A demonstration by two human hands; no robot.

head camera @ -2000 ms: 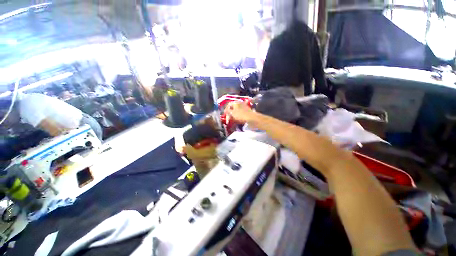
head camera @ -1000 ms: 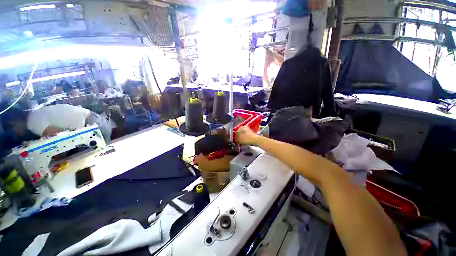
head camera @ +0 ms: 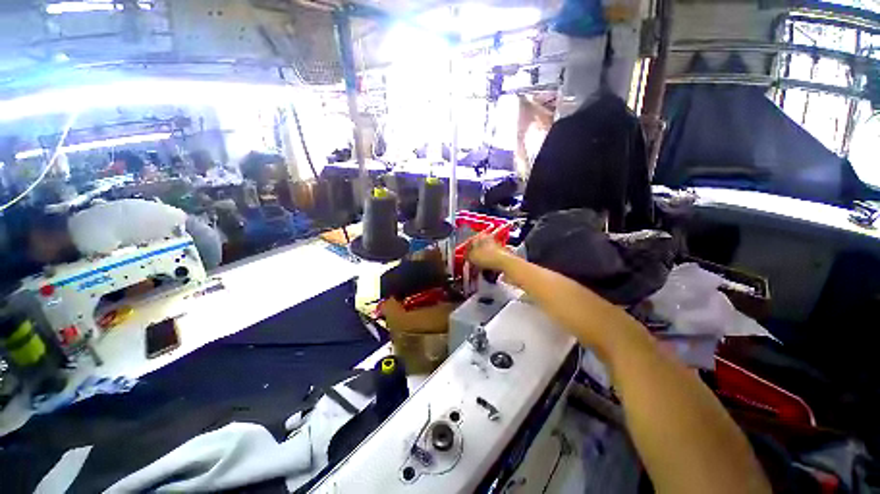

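Note:
My right hand (head camera: 485, 257) is at the end of my outstretched arm, beyond the far end of the white sewing machine head (head camera: 492, 371). It is at the red plastic basket (head camera: 480, 232); its fingers are small and blurred, and I cannot tell whether they hold anything. My left hand is not in view. Dark fabric (head camera: 203, 362) lies left of the machine, with a white piece (head camera: 227, 453) on it. A dark thread cone with a yellow top (head camera: 389, 383) stands beside the machine head.
Two dark thread cones (head camera: 381, 227) stand behind the machine, near a cardboard carton (head camera: 422, 331). A smartphone (head camera: 163, 337) lies near another sewing machine (head camera: 116, 282) at left. A person in white bends behind that machine. Dark cloth (head camera: 589, 256) and white scraps (head camera: 695, 299) are piled at right.
The view has tilted since the earliest frame and shows more of the machine's top. My right hand stays at the red basket, with the arm still outstretched.

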